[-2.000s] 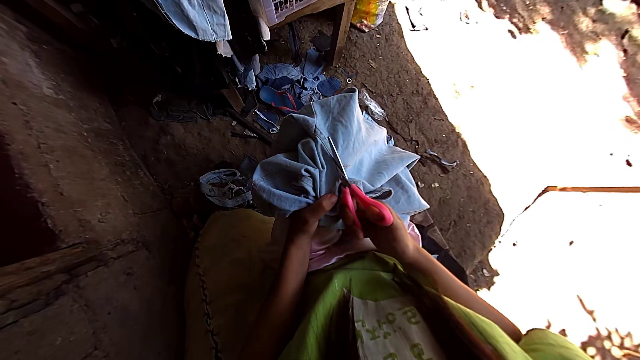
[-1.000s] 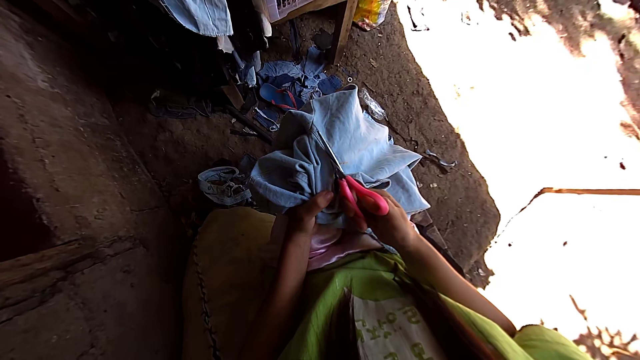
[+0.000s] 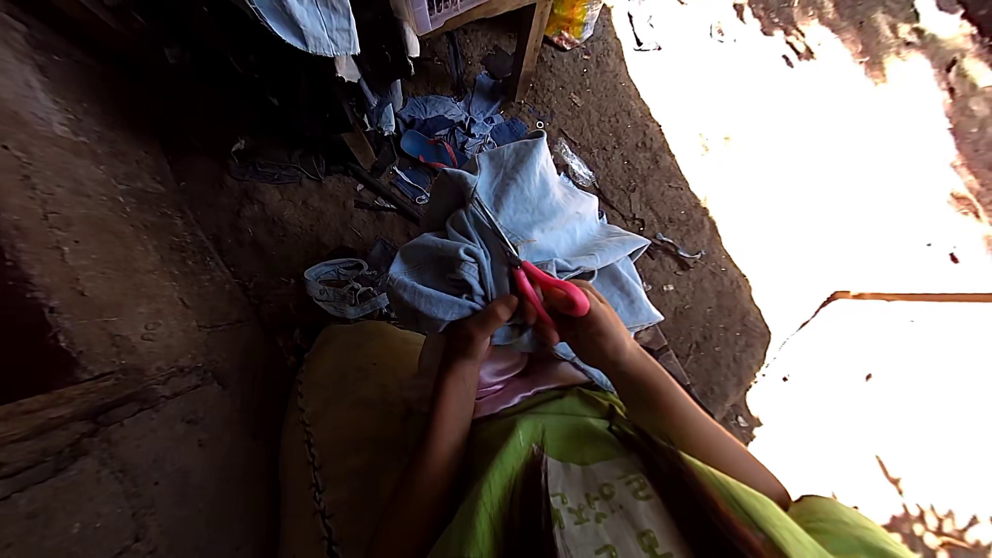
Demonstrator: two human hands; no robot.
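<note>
Light blue denim cloth (image 3: 542,194) lies bunched over my lap, spreading out beyond my knees. My right hand (image 3: 585,322) grips the pink-handled scissors (image 3: 552,298), whose blades point away from me along a fold of the denim. The blades look nearly closed, with their tips at a darker edge of the cloth. My left hand (image 3: 482,325) pinches the near edge of the denim, just left of the scissor handles; part of its fingers is hidden by the cloth.
Denim scraps (image 3: 465,116) and a blue flip-flop (image 3: 430,149) lie on the dirt floor ahead. A cut denim waistband (image 3: 341,288) is at the left, near a yellowish sack (image 3: 364,372). Beyond stand a wooden leg (image 3: 532,50) and a plastic crate (image 3: 446,12). Clear plastic (image 3: 575,164) lies right of the scraps.
The scissor handles, spread apart two seconds ago, are closer together one second ago and now. Both hands stay at the near edge of the denim.
</note>
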